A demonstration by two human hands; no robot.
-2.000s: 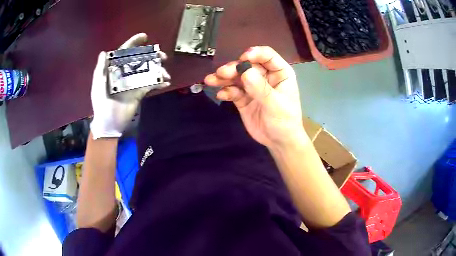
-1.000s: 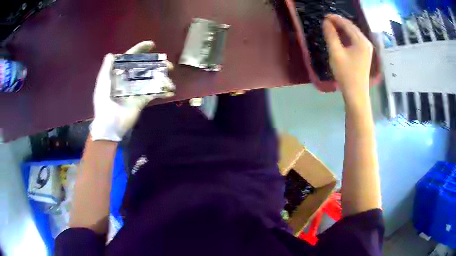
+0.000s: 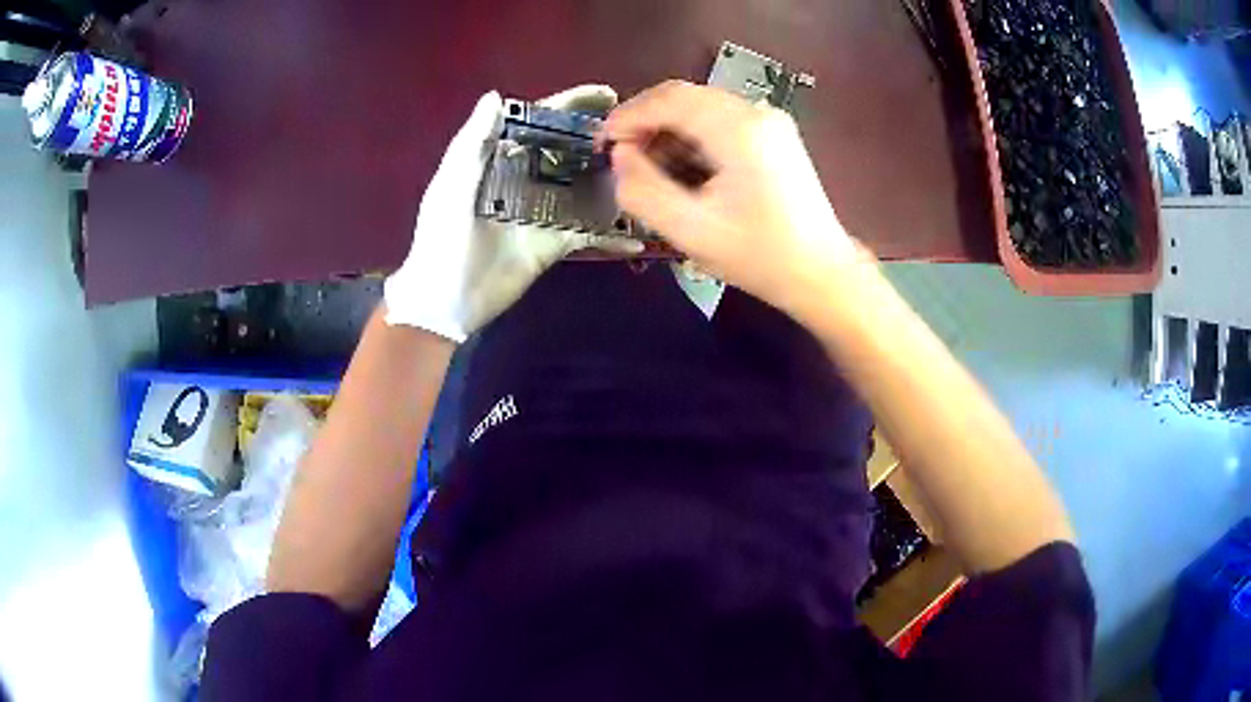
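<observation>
My left hand (image 3: 473, 247), in a white glove, holds a silver mould half (image 3: 549, 176) with its recessed side up, above the front edge of the board. My right hand (image 3: 748, 185) is bare, with its fingers bent at the right end of that mould half. The fingertips are blurred, and I cannot tell whether they pinch anything. The cover plate (image 3: 757, 76), also silver, lies on the board behind my right hand and is partly hidden by it. The parts tray (image 3: 1150, 261) stands at the right with a heap of black parts (image 3: 1056, 130).
An aerosol can (image 3: 107, 110) is at the board's left end. The dark red board (image 3: 302, 151) spans the top. Below left is a blue crate (image 3: 158, 528) with a white box (image 3: 185, 436) and clear bags. A cardboard box (image 3: 940, 583) is below right, partly behind my right arm.
My right hand has moved from the parts tray back to the mould half in my left hand. The view has shifted, so the held mould half appears further right.
</observation>
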